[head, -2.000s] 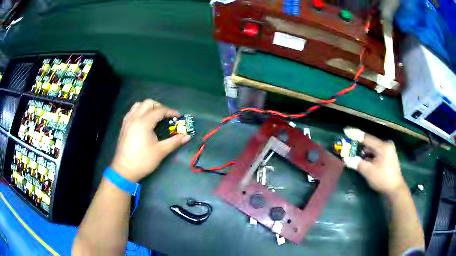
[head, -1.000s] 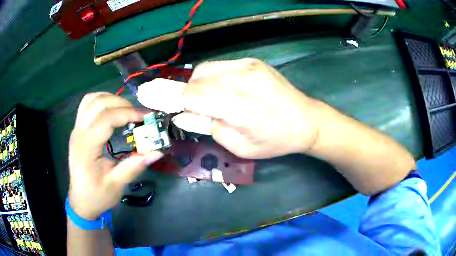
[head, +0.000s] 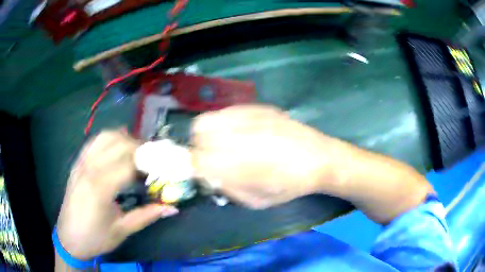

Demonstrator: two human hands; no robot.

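Note:
A small circuit board point(head: 171, 192) with yellow and white parts is at the fingertips of my left hand point(head: 101, 186); it is blurred and partly covered. My right hand point(head: 250, 154), with white coverings on its thumb and fingertip, reaches over the board from the right, its covered tip over the board's upper side. Whether my right hand holds anything is hidden. The dark red test fixture point(head: 228, 93) lies on the mat behind my hands, its lower part hidden by them.
A black tray point(head: 436, 101) stands at the right, with boards at its far edge. Another black tray point(head: 24, 180) is cut off at the left. Red twisted wires point(head: 125, 76) run from above towards the fixture. The green shelf point(head: 223, 14) and red test box point(head: 66, 21) are at the top.
Since one second ago my hands have moved lower in the picture and closer together over the board. More of the fixture's upper part shows. Earlier, each hand held a board, well apart.

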